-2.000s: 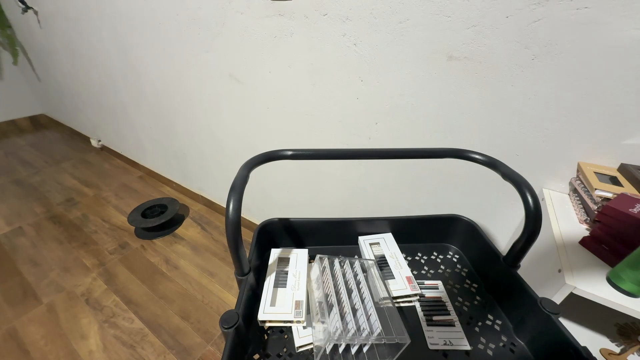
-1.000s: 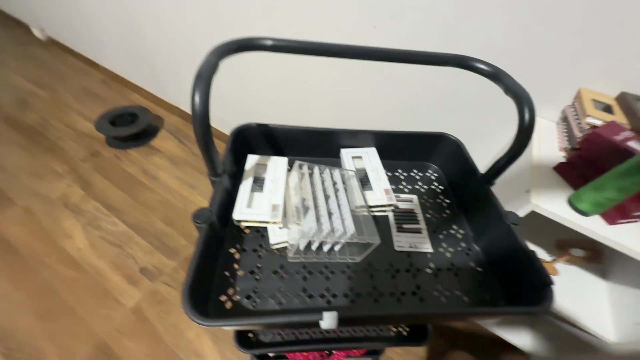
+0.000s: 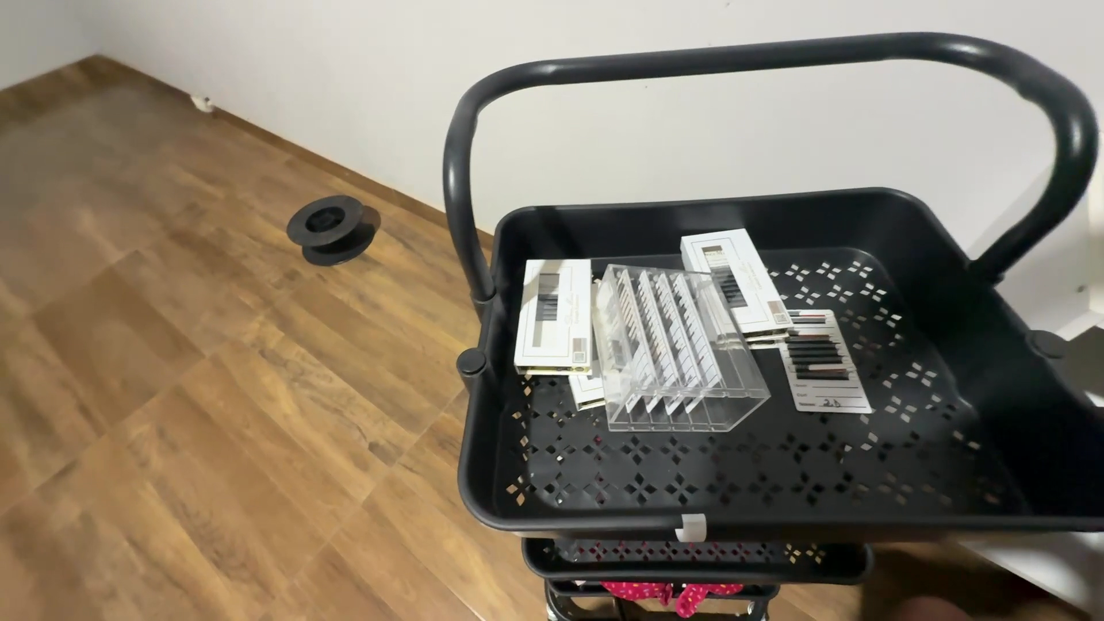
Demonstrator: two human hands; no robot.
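Neither of my hands shows clearly. The black top tray of a cart holds a clear acrylic case with several upright strip cards in it. Left of the case lies a white windowed box of what look like false lashes, on top of other packages. Another white windowed box rests on a small stack behind the case's right side. Beside that stack, a white card with dark lash strips and handwriting lies flat on the perforated tray floor.
A black arched handle rises over the tray. Lower tiers hold pink dotted fabric. An empty black spool lies on the wood floor near the white wall. A blurred rounded shape at the bottom right edge cannot be identified.
The view has shifted, so the shelf with boxes and the green object at the right is out of frame. The things in the tray keep their places.
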